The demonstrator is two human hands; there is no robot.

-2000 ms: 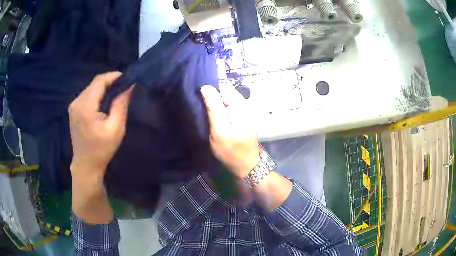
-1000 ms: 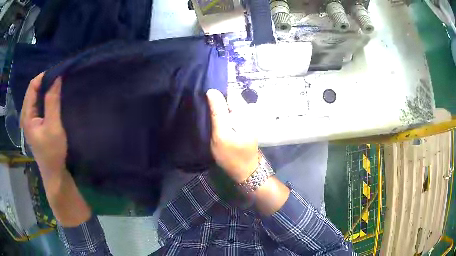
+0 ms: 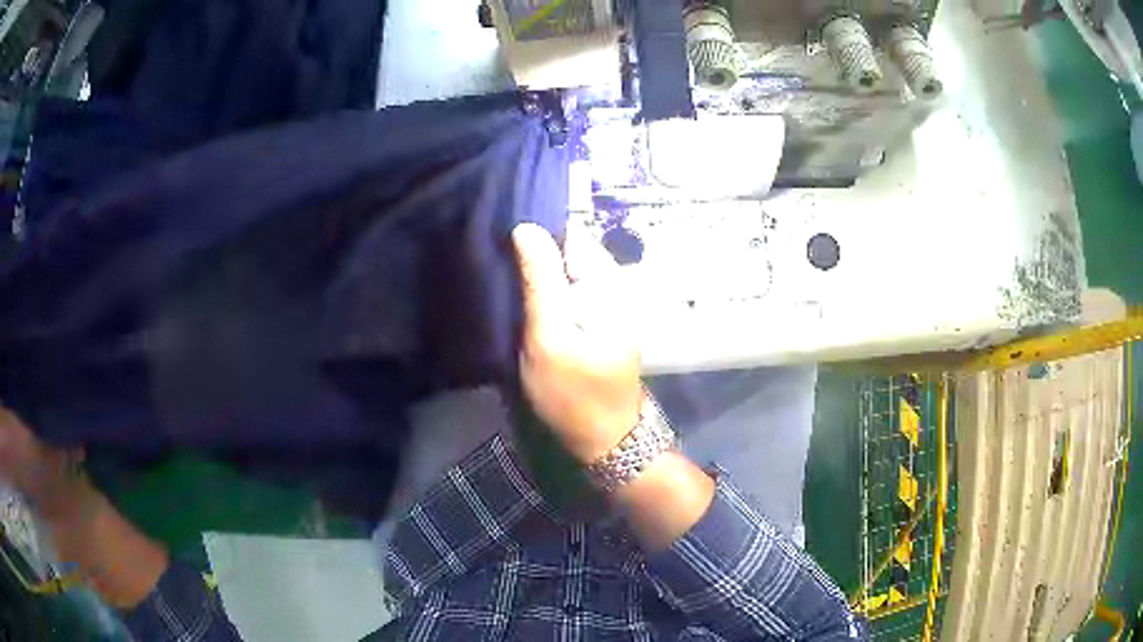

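Note:
The dark navy garment spreads from the sewing machine head to the left edge of the picture. Its bluer right edge runs down from the presser foot area under the lamp glare. My right hand, with a metal watch, holds this edge just below the needle area, thumb on top, other fingers partly lost in glare. My left hand is blurred and cut off by the left picture edge, at the cloth's lower left border. Its fingertips and grip are not visible.
The white machine bed with dark round holes lies right of the cloth. Three ribbed knobs and a dark hanging strip are at the top. A yellow bar runs along the bed's front right. More dark cloth lies upper left.
My left hand has moved left and down to the picture's edge. The garment, bunched two seconds ago, now stretches out far left. My right hand stays at the cloth edge.

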